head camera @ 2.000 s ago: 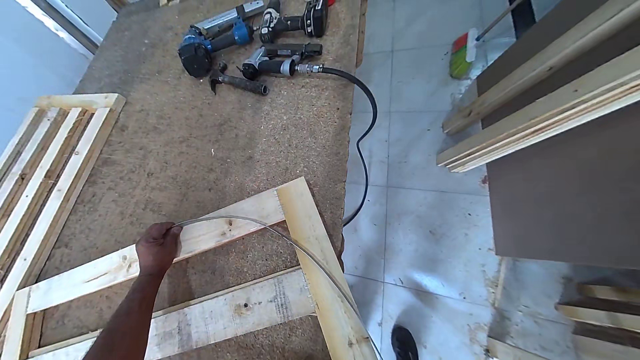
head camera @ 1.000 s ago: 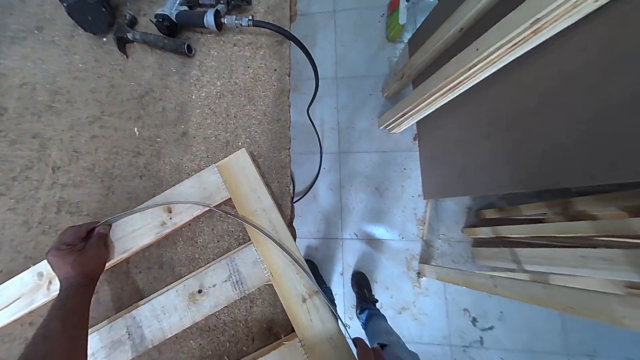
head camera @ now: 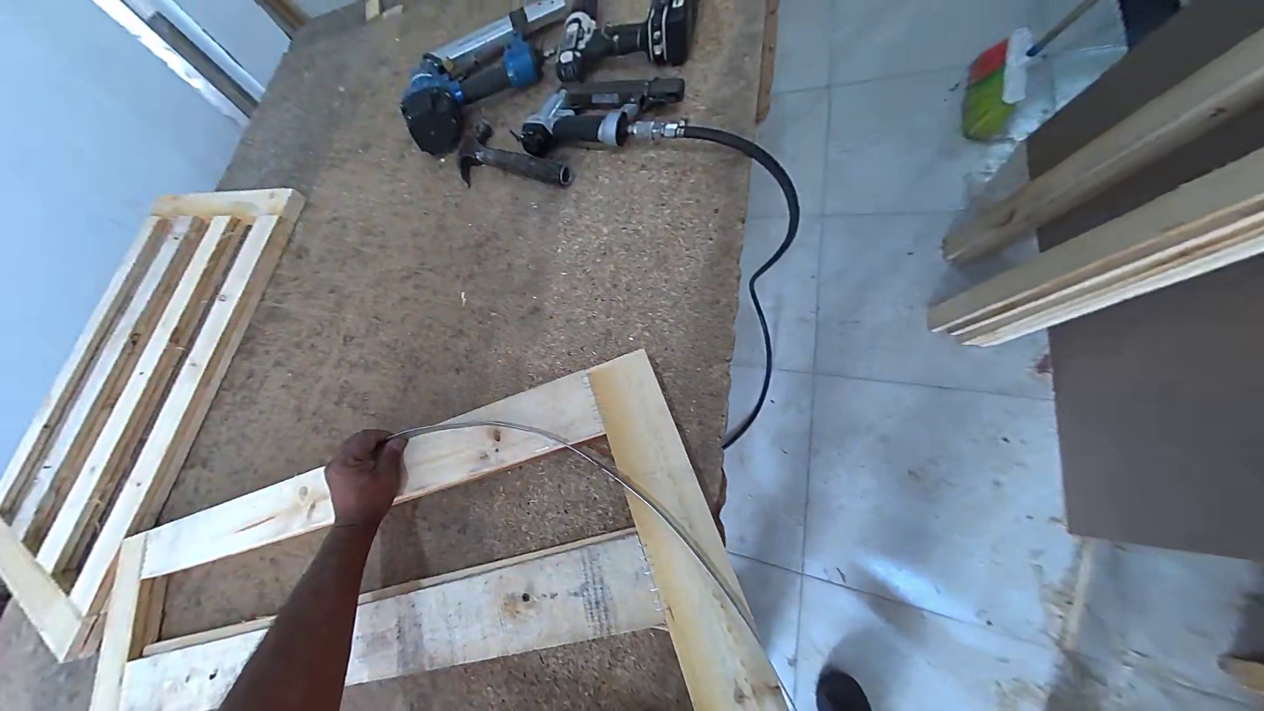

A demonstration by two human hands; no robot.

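My left hand (head camera: pixel 365 476) pinches the end of a thin, bent metal strip or wire (head camera: pixel 513 427) above the upper rail of a pine frame (head camera: pixel 267 518). The strip arcs to the right over the frame's end board (head camera: pixel 671 474) and runs out at the bottom edge. My right hand is outside the view. The frame lies on a chipboard worktop (head camera: pixel 474 286). A claw hammer (head camera: pixel 518 166) and a pneumatic nailer or stapler (head camera: pixel 583 126) with a black hose (head camera: pixel 790 197) lie farther back.
A slatted wooden frame (head camera: pixel 188 365) lies at the left. A blue power tool (head camera: pixel 464 89) and a cordless tool (head camera: pixel 622 39) lie at the back. Stacked boards (head camera: pixel 1106 267) jut in from the right. A broom (head camera: pixel 992 89) stands on the tiled floor (head camera: pixel 889 474).
The view has swung down to the right and back again. A hand at the strip's lower end, seen at the bottom edge one second ago, is now out of view.
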